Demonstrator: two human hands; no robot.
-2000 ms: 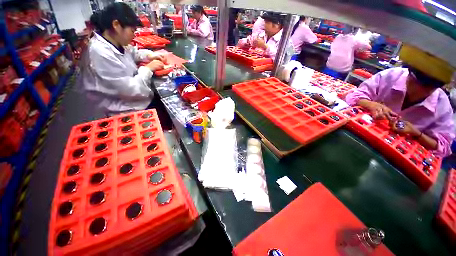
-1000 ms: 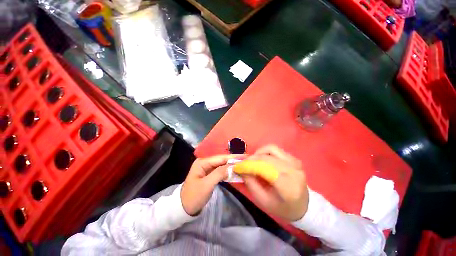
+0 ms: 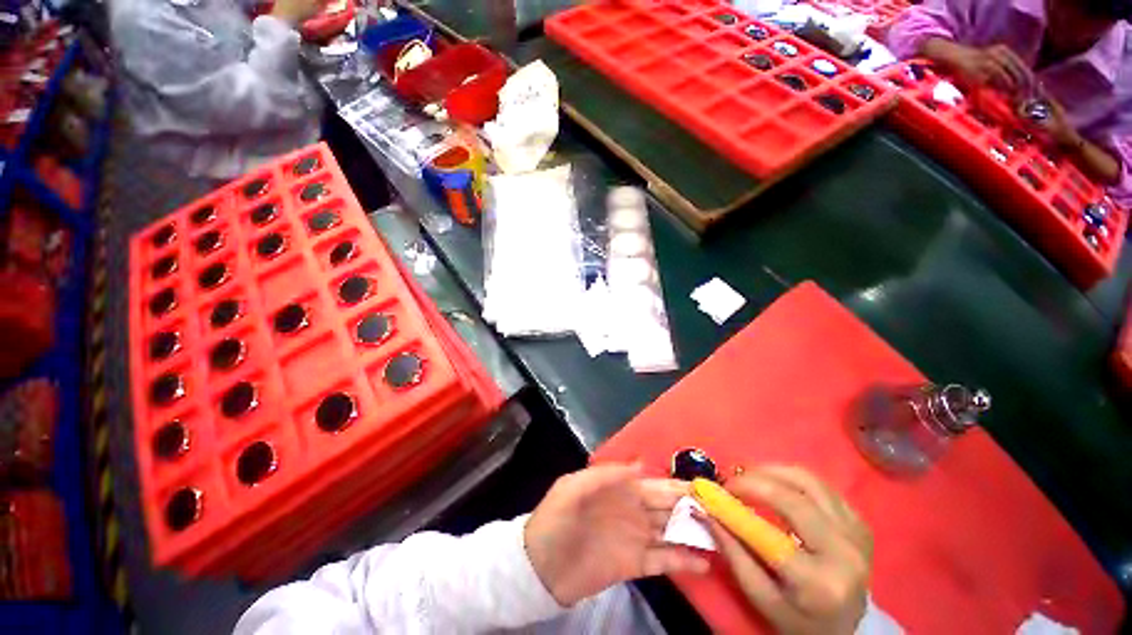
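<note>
A small white wipe (image 3: 687,525) is between my hands, low in the centre. My right hand (image 3: 801,546), with a yellow finger cot, pinches it. My left hand (image 3: 602,533) is at its left, palm turned up and fingers apart; its fingertips reach the wipe's edge, and whether they touch it is hard to tell. A dark glossy disc (image 3: 693,464) with a shiny rim lies on the red mat (image 3: 795,385) just beyond my fingers. Part of its near edge is close to or behind my fingers.
A clear bottle (image 3: 912,428) stands on the mat's right part. A stack of red trays (image 3: 310,370) with dark discs is at left. White packs (image 3: 531,254), a wrapped roll (image 3: 636,273) and a loose wipe (image 3: 718,300) lie beyond the mat. Other workers sit at the back.
The view has tilted up and shifted, showing more of the bench. My left hand has opened from its pinch at the wipe. The wipe stays in my right hand.
</note>
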